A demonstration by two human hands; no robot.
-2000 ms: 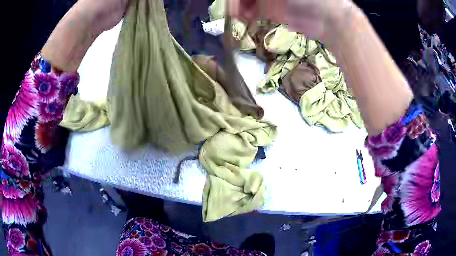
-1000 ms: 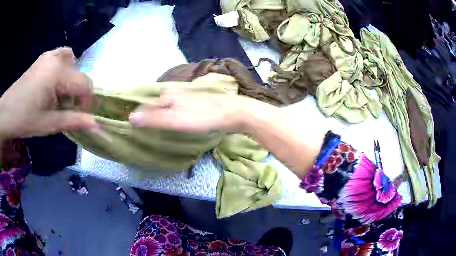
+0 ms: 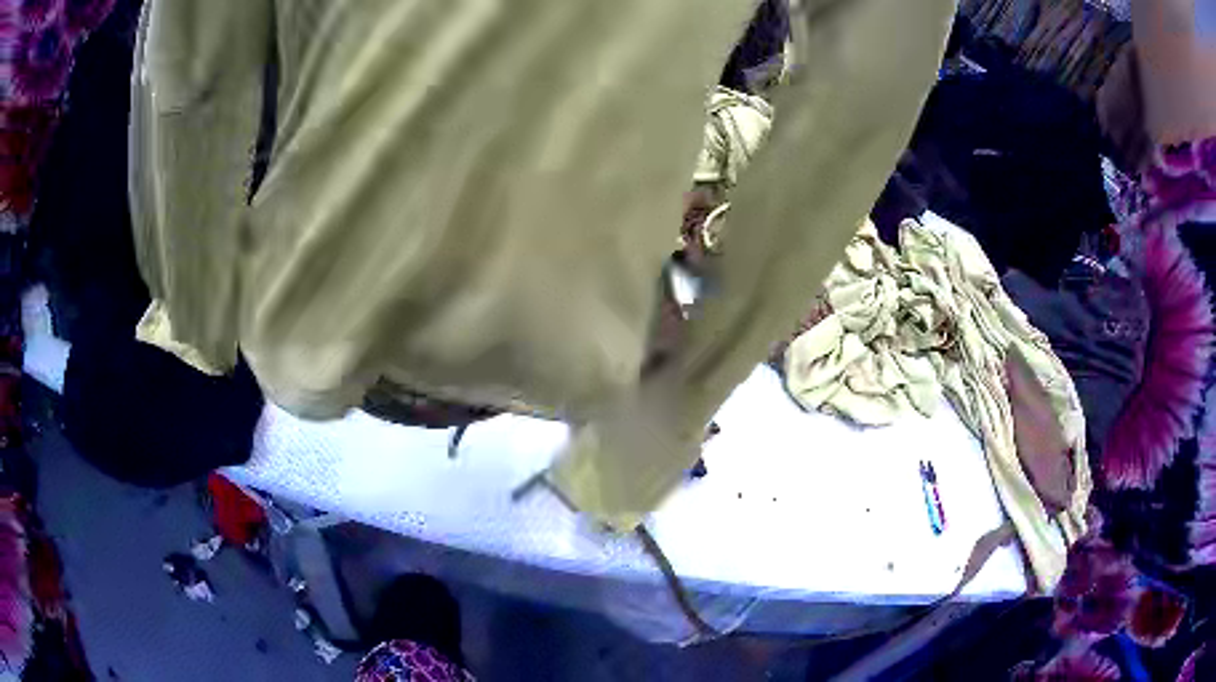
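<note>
A yellow-green knit garment hangs upright in front of me, raised over the table and blurred, with sleeve-like parts hanging at both sides. Thin dark straps dangle from its lower edge. Both my hands are out of the picture above. My left floral sleeve shows at the left edge, and my right forearm and sleeve at the right edge. Thread snips lie on the white table, untouched.
A pile of green and brown garments lies at the table's right, partly hidden by the raised garment. Dark cloth is behind it, and a dark heap is at the left. Scraps lie on the floor.
The garment was gathered low between both hands a second ago. Now it is lifted and spread out, and both hands have gone up out of the picture.
</note>
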